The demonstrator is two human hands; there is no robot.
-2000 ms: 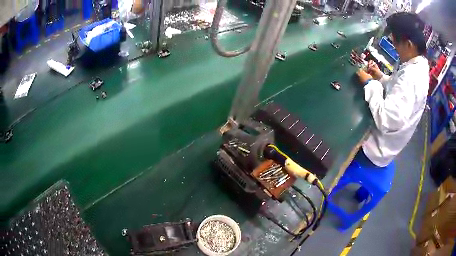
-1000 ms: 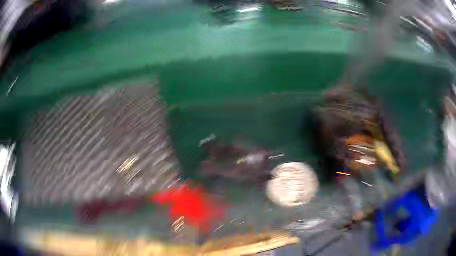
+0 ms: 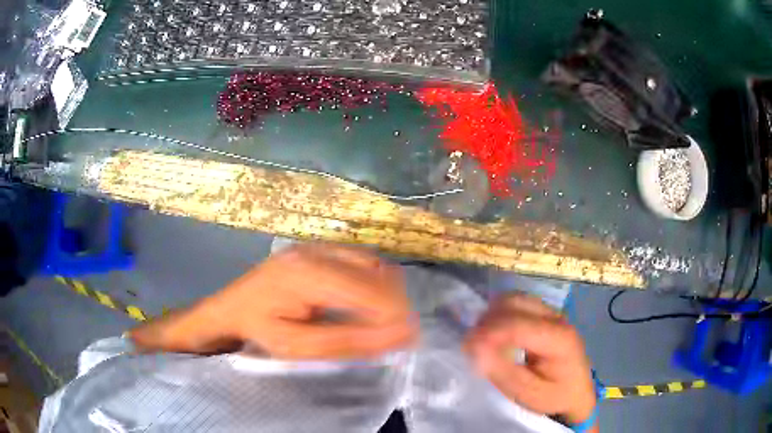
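Observation:
My left hand (image 3: 317,304) is blurred over my lap, below the bench edge, with fingers bent; I cannot tell if it holds anything. My right hand (image 3: 537,355), a blue strap at its wrist, is curled to its right, apart from it; its fingertips are blurred too. Beyond them lie a pile of bright red wires (image 3: 487,127) and a pile of small dark-red parts (image 3: 288,97). Thin solder wire (image 3: 254,161) runs from the left to a round grey disc (image 3: 459,186). A clear blister tray (image 3: 305,34) with silvery parts lies behind the piles.
A tan scorched strip (image 3: 339,211) runs along the bench's front edge. A white bowl of small metal parts (image 3: 675,182) touches a black fixture (image 3: 622,80) at the right. Black cables hang at the far right. Blue stools (image 3: 85,232) stand below the bench at both sides.
The view has swung down and left from the soldering stand and the person in white to the bench edge and my lap. Both my hands have come into view.

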